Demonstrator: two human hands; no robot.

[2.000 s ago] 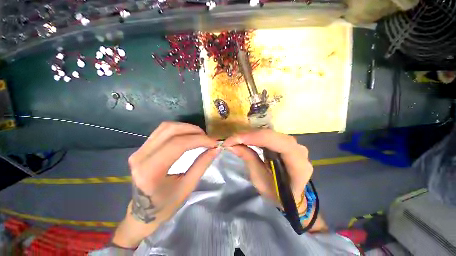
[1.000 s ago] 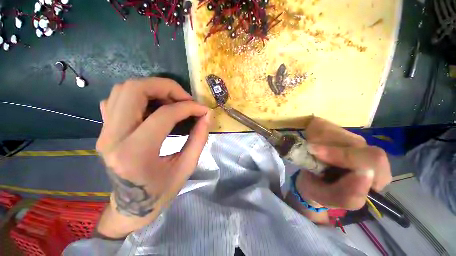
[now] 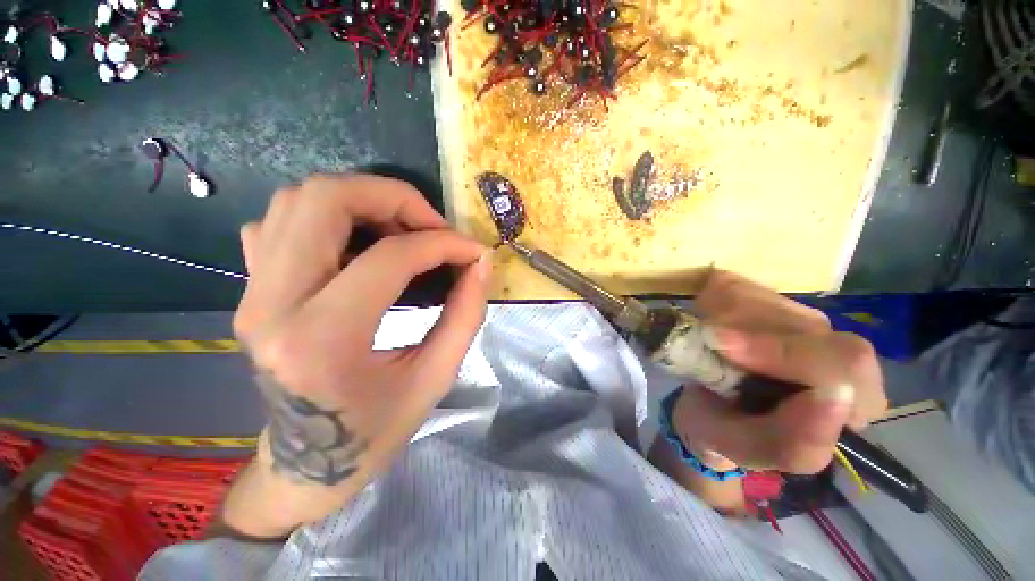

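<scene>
A small dark circuit board (image 3: 501, 205) with a pale square lies at the left edge of the yellow soldering mat (image 3: 783, 170). My right hand (image 3: 783, 380) holds the soldering iron (image 3: 579, 286) by its worn pale collar; its tip is at the board's lower end. My left hand (image 3: 363, 289) pinches something very thin between thumb and forefinger, just left of the tip. The solder wire (image 3: 125, 247) runs from the left edge to behind my left hand. Whether the pinched end is solder or a lead is too small to tell.
Black-headed wired components (image 3: 545, 51) lie in a pile across the mat's upper left edge. White-headed components (image 3: 114, 51) are at upper left, and a separate wired pair (image 3: 199, 184) lies below. A dark winged piece (image 3: 638, 187) is mid-mat. A thin metal stick (image 3: 935, 145) lies right of the mat.
Two seconds ago both hands met at the mat's front edge. They have since parted, with the iron's tip brought to the board. Over the last second the iron and left hand barely moved.
</scene>
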